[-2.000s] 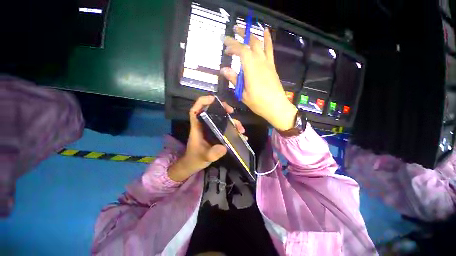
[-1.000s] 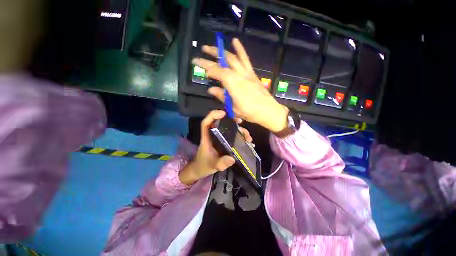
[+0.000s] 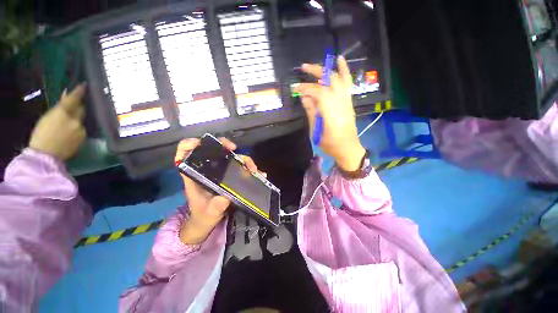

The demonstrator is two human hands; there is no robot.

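My left hand [image 3: 205, 205] holds a dark handheld device [image 3: 235, 177] with a yellow strip along its screen, tilted, below the tray. A white cable [image 3: 309, 205] runs from its lower end towards the bench edge, passing behind my right wrist. My right hand [image 3: 333, 116] holds a blue stylus [image 3: 326, 73] over the right part of the black phone tray [image 3: 131, 145]. The three left phones, such as the leftmost phone [image 3: 131, 76], show white list screens with orange lower parts. The two right phones are dark, with small green and red areas partly hidden by my right hand.
Another person's hand [image 3: 60, 128] and pink sleeve are at the left, beside the tray. Another pink sleeve [image 3: 483, 143] is at the right. A blue stool [image 3: 410, 131] stands below the bench edge, near yellow tape marks [image 3: 382, 106]. Tall black stacked trays [image 3: 459, 61] stand right.
The view has shifted, so the tray sits further left. Three left phones now show white lists instead of dark screens. My right hand has moved to the right phones. The other person's hand has appeared.
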